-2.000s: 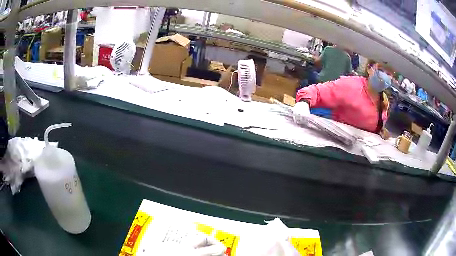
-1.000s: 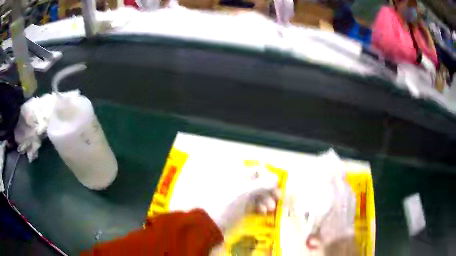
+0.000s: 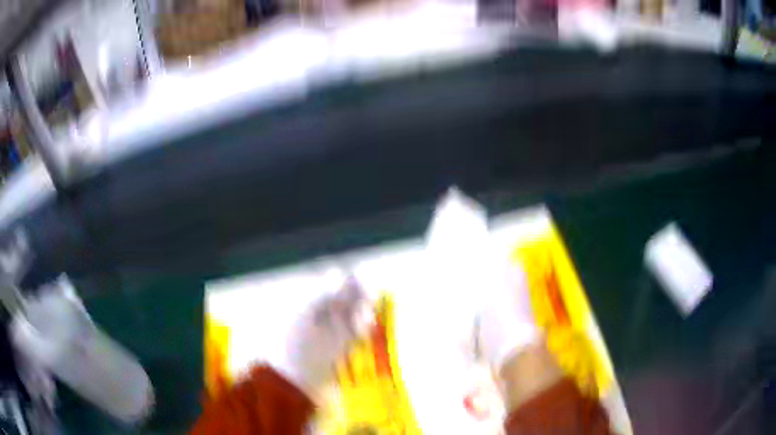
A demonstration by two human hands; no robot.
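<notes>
The picture is strongly blurred. A white printed sheet with yellow and red panels (image 3: 553, 293) lies on the green bench in front of me. My left hand (image 3: 328, 327), in a whitish glove with a red-orange sleeve, is over its left half; its fingers are too blurred to tell what they do. My right hand (image 3: 502, 310), gloved, is over the right half, with a bunched white cloth (image 3: 458, 225) at its fingers, its tip reaching past the sheet's far edge. No lamp can be made out under my hands.
A cloudy white wash bottle (image 3: 89, 357) stands at the left. A small white block (image 3: 678, 268) lies on the bench at the right. The dark conveyor belt (image 3: 408, 136) runs beyond the sheet, with a white-covered bench (image 3: 255, 64) behind it.
The camera view has dropped from the far bench to the work sheet and then tilted. Both hands, barely visible at the bottom edge at first, now show over the sheet with their sleeves.
</notes>
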